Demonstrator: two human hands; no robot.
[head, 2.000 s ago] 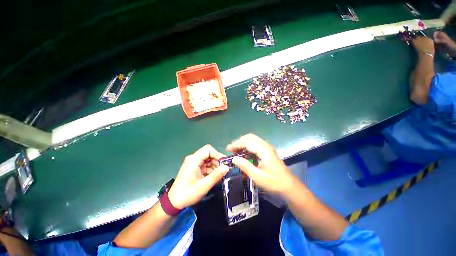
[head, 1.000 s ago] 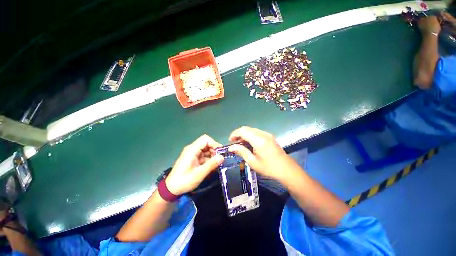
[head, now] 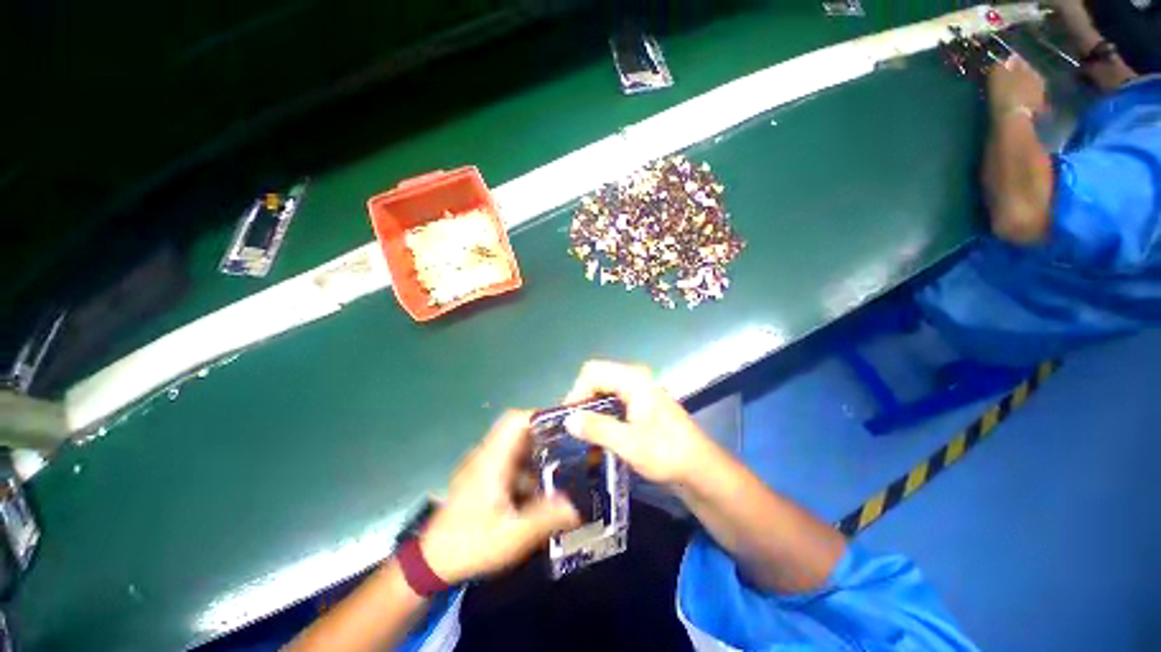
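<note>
A phone unit (head: 588, 522), silver-edged with a dark centre, is held upright in front of my lap at the bench's near edge. My right hand (head: 643, 427) grips its top end, thumb on the front face near the top edge. My left hand (head: 490, 510) is at its left side, slightly blurred, the thumb over the dark middle; its fingers lie along the upper left edge. The fingers partly hide the top end. No loose part can be made out in my fingers.
An orange-red bin (head: 397, 261) of cream-white pieces stands on the green bench (head: 344, 446). A pile of small dark glinting components (head: 656, 229) lies right of it. Phone units (head: 264, 232) lie on the belt beyond the white strip (head: 560, 185). A person in blue (head: 1082, 217) works at right.
My left hand has moved down from the phone's top corner, with its thumb now lower over the middle. My right hand stays at the top end. The view has shifted.
</note>
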